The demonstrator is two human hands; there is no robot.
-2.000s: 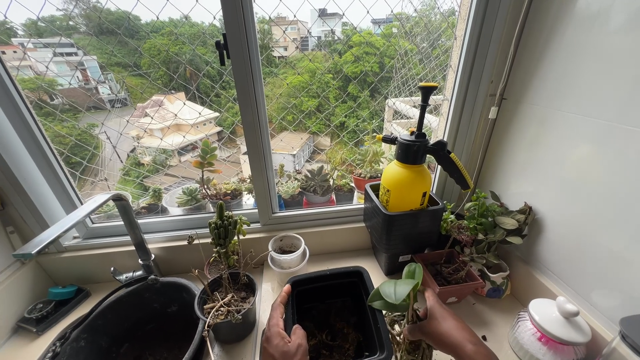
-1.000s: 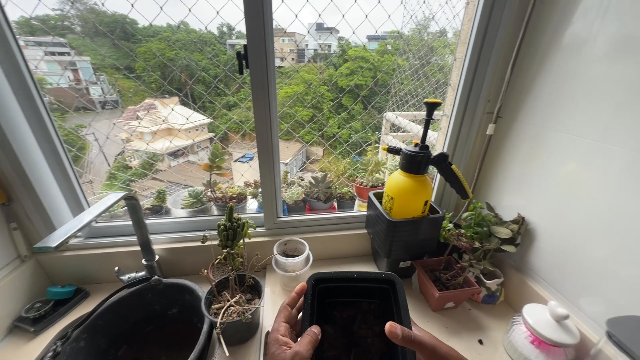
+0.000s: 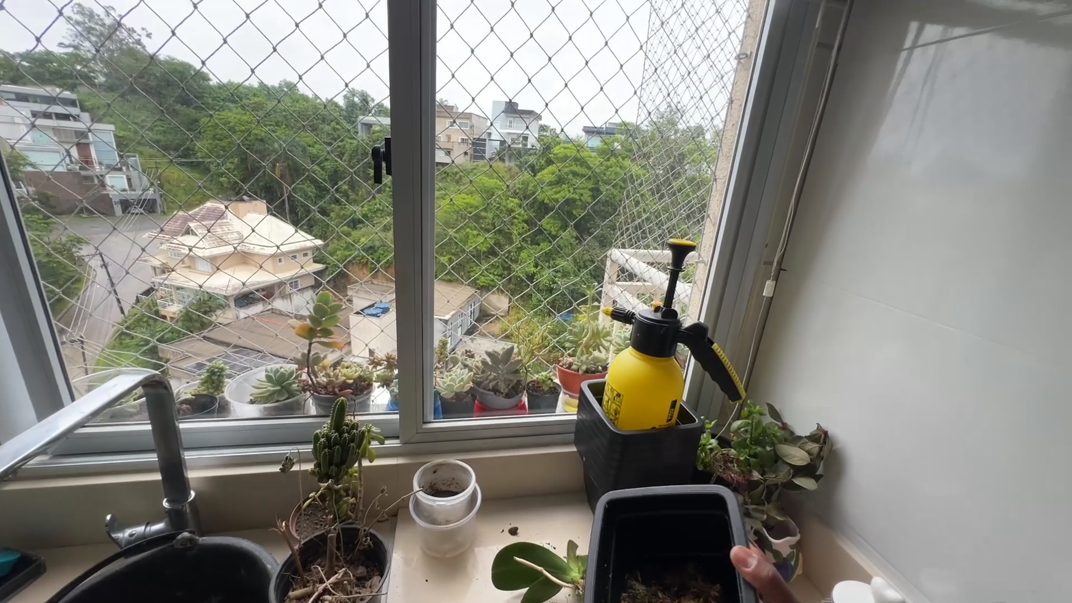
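Observation:
My right hand (image 3: 760, 573), at the lower right, grips the right rim of a black rectangular plastic pot (image 3: 670, 536) with dark soil or roots in its bottom. My left hand is not in view. Just left of the pot, a plant with broad green leaves (image 3: 529, 566) lies on the counter. Two nested clear plastic cups (image 3: 445, 509) stand farther left, the inner one with some soil. Behind the black pot, a yellow pressure sprayer (image 3: 645, 381) with a black pump sits in a tall black square pot (image 3: 638, 456).
On the left are a round black pot (image 3: 377, 548) with a cactus (image 3: 337, 448), a metal faucet (image 3: 167, 444) and a large black bucket (image 3: 180, 569). Leafy plants (image 3: 775, 456) stand at right near a white lid (image 3: 867, 591). Succulents (image 3: 500, 373) line the outer sill behind the netted window.
The leafy plant, in my right hand two seconds ago, now lies left of the black pot. My left hand has left the view. The black pot has moved right, before the terracotta pot's earlier place.

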